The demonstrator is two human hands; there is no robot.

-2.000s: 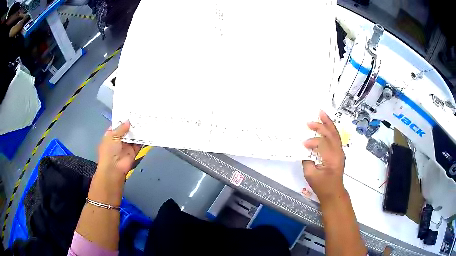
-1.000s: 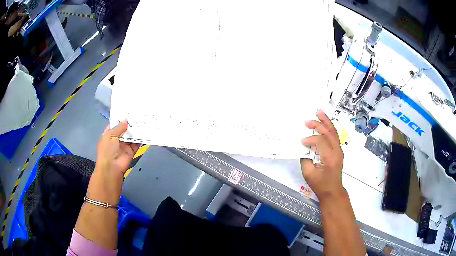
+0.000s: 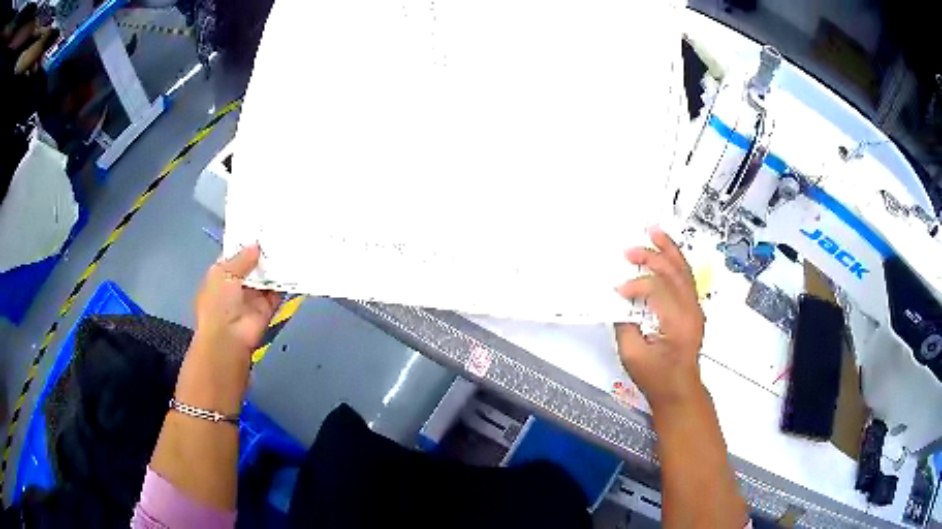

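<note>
A large white panel point(image 3: 454, 165) is held up in front of me, its top cut off by the picture's edge. It is overexposed, with only faint marks showing. My left hand point(image 3: 233, 308) grips its lower left corner, thumb on top and fingers beneath. My right hand point(image 3: 666, 310) holds its lower right corner, with the fingers spread along the edge.
A white JACK sewing machine point(image 3: 816, 227) stands at right on a table with a ruler edge point(image 3: 477, 359). A dark oblong pad point(image 3: 814, 367) lies beside it. Dark garments point(image 3: 124, 413) lie in a blue crate point(image 3: 36, 439) at lower left. Part of a person shows at upper left.
The panel and both hands sit slightly further left in the picture. The view of the machine and table has shifted slightly too. The grip looks the same.
</note>
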